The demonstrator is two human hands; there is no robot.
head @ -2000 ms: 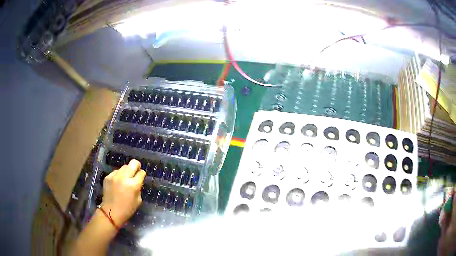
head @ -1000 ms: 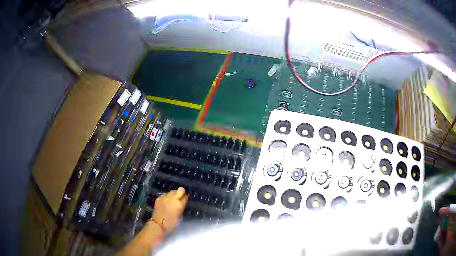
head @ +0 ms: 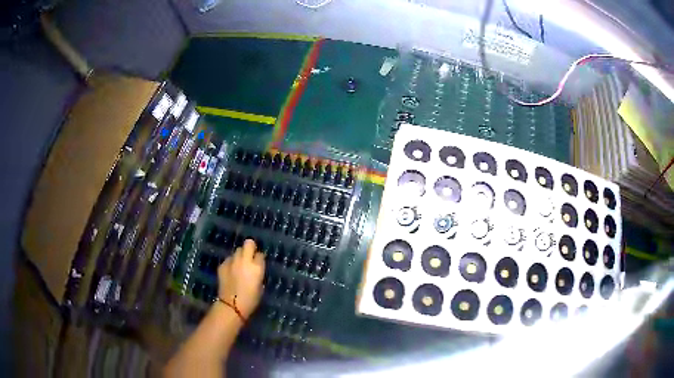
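My left hand (head: 240, 282), with a thin red band at the wrist, is over the clear blister tray (head: 355, 214), fingertips down at a middle row. Whether it pinches a part is hidden. The tray holds rows of small black parts (head: 307, 227). To its right lies the white holed board (head: 378, 230). Most holes show black discs with pale or gold centres (head: 397, 255); a row near its middle has several silver ringed parts (head: 445, 224). My right hand is not visible; bright glare covers the lower right.
Stacked filled trays (head: 148, 199) stand left, beside a brown cardboard sheet (head: 89, 162). An empty-looking clear tray (head: 465, 96) lies behind the board. Stacked sheets (head: 602, 136) with yellow paper (head: 650, 118) stand right. A red-white wire (head: 565, 74) hangs at the back.
The view has shifted. The left tray, earlier larger and overlapping the stack, now appears lower beside it. My right hand, earlier at the right edge with something green, has gone from view.
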